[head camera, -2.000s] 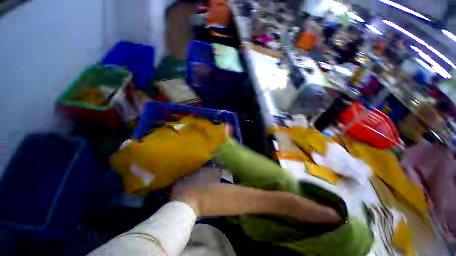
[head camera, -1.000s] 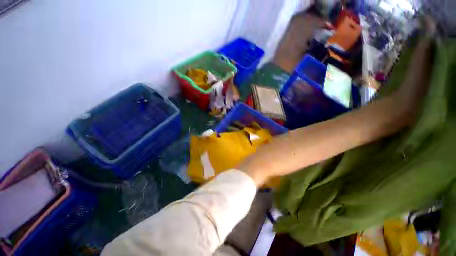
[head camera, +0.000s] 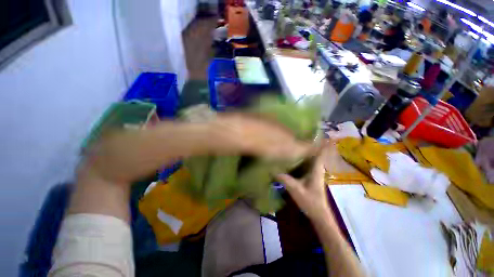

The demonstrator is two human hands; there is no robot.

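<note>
The green garment (head camera: 222, 176) is bunched and blurred in mid-air above my lap. Parts of it show above and below my left forearm. My left arm, in a rolled cream sleeve, crosses from the left. My left hand (head camera: 284, 146) is blurred at the garment's right side and appears to grip it; its fingertips are unclear. My right hand (head camera: 306, 189) is just below and right of it, thumb and fingers spread, close to the garment; contact is unclear.
Mustard cloth (head camera: 170, 208) lies beside my lap. Blue crates (head camera: 154, 89) and a green basket (head camera: 116, 116) stand by the wall. The white table (head camera: 384, 232) at right holds mustard and white pieces, stacked pieces (head camera: 460, 243), a black bottle (head camera: 387, 111) and a red basket (head camera: 439, 121).
The green garment has moved from the right side to the middle and is more bunched. My left arm has swung across with it. My right hand has come into view. The camera view has turned right.
</note>
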